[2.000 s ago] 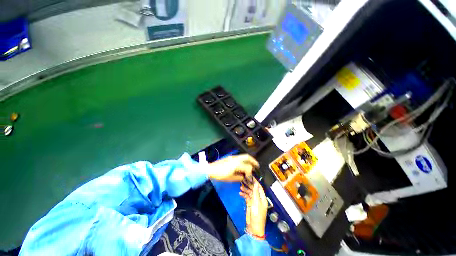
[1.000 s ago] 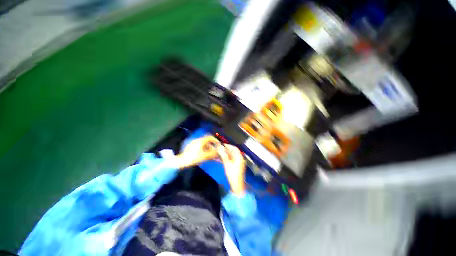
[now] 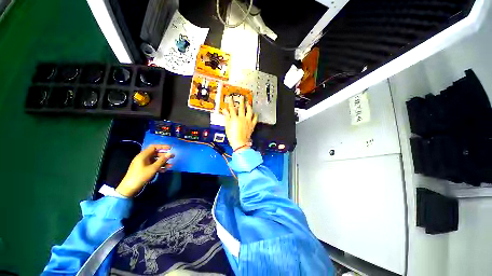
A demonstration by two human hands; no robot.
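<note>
An orange fixture lies on a silver base plate. My right hand reaches over its near edge, fingertips on or just above a pale round piece in its middle; whether they grip it is hidden. Two more orange fixtures, a far one and a left one, lie beside it; the left one has a small pale-centred part in it. My left hand hovers over the blue surface, fingers curled and apart, with no clear object in it.
A black tray at left holds dark round parts and a gold-orange piece. A control strip with red digits runs along the near side. An orange-brown wire crosses the blue surface. A white paper lies behind; black trays are stacked far right.
The view has turned right, showing the white cabinet and stacked trays. My hands, earlier together near the control strip, are now apart; my right hand has moved onto the near orange fixture.
</note>
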